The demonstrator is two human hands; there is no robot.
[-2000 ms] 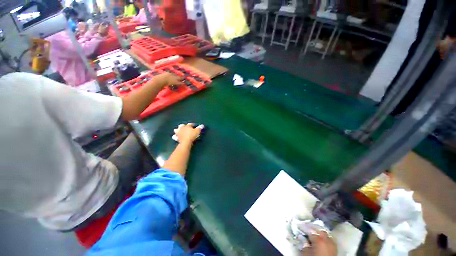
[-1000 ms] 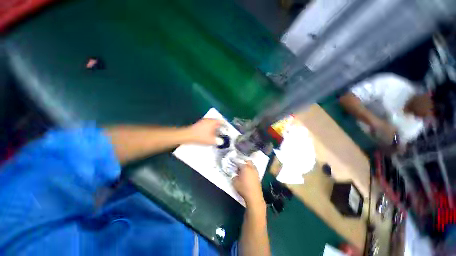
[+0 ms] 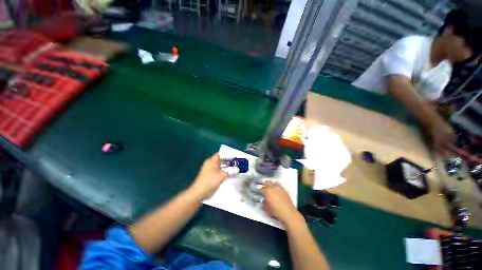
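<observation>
My left hand (image 3: 210, 175) holds a dark glossy rounded-square watch case (image 3: 239, 165) in its fingertips over the white paper sheet (image 3: 276, 178). A bit of white shows at the fingertips. My right hand (image 3: 276, 201) is on a crumpled greyish wiping cloth (image 3: 252, 190) on the sheet, right of the left hand and apart from it. The right fingers are partly blurred. A cluster of black waiting pieces (image 3: 321, 206) lies right of the sheet. A single dark piece with a pinkish glint (image 3: 111, 147) lies on the green bench at left.
A metal post (image 3: 296, 79) stands at the sheet's far edge, with an orange-red box (image 3: 293, 132) and white wipes (image 3: 325, 157) beside it. A black cube holder (image 3: 407, 177) stands on the brown board (image 3: 364, 132). Red trays (image 3: 47, 89) lie far left. A co-worker reaches in at right.
The view has swung and levelled. My left hand, earlier reaching far out on the bench, is now over the sheet with the watch case. My right hand stays at the cloth.
</observation>
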